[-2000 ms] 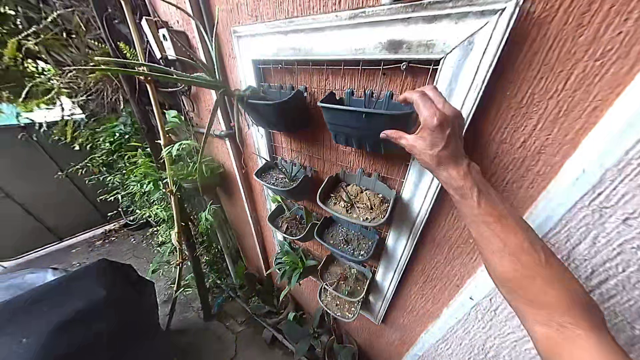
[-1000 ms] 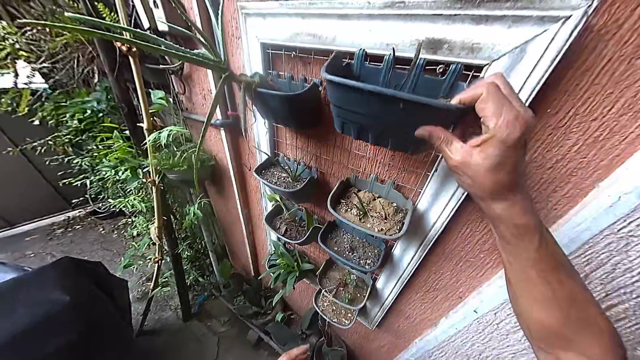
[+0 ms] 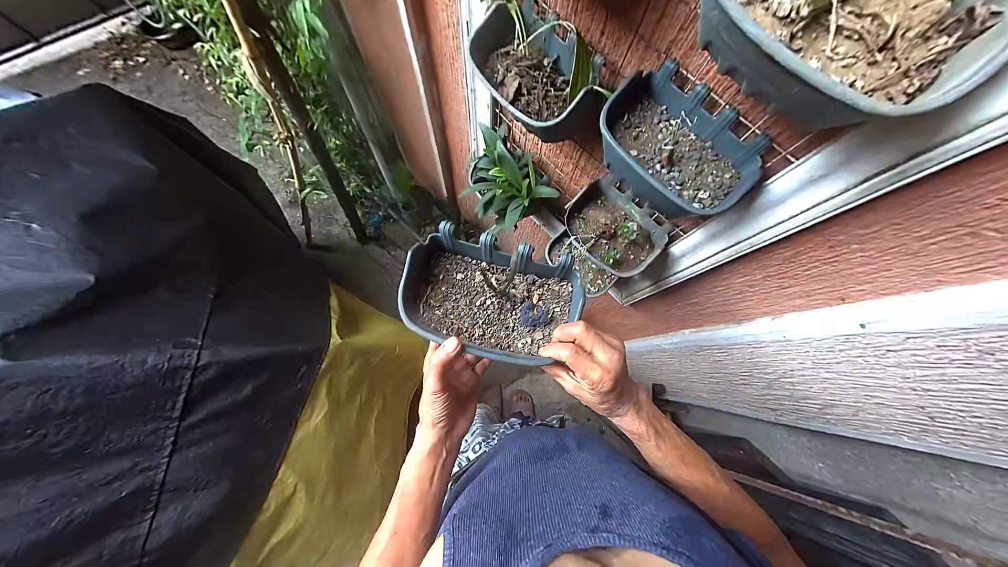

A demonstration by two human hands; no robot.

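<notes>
A grey plastic hook-backed planter (image 3: 492, 303) filled with gravelly soil is held level in front of my body, off the wall. A dry stub and a small dark tangled clump lie on its soil. My left hand (image 3: 451, 386) grips the near rim at its left part, thumb on the edge and fingers beneath. My right hand (image 3: 591, 366) holds the near right corner, its fingertips over the rim. Just beyond it, a leafy green plant (image 3: 510, 179) and a small planter with sprouts (image 3: 618, 232) hang at the wall.
More planters (image 3: 681, 150) hang on a wire grid inside a white frame (image 3: 819, 205) on the reddish wall, to the right and ahead. A black cover (image 3: 150, 315) with a yellow sheet (image 3: 354, 409) bulks at the left. Bamboo poles (image 3: 272, 87) stand beyond.
Earlier my right hand held a planter at the top of the frame; now both hands hold a planter low before my body. The left hand has come fully into view. The view has tilted down.
</notes>
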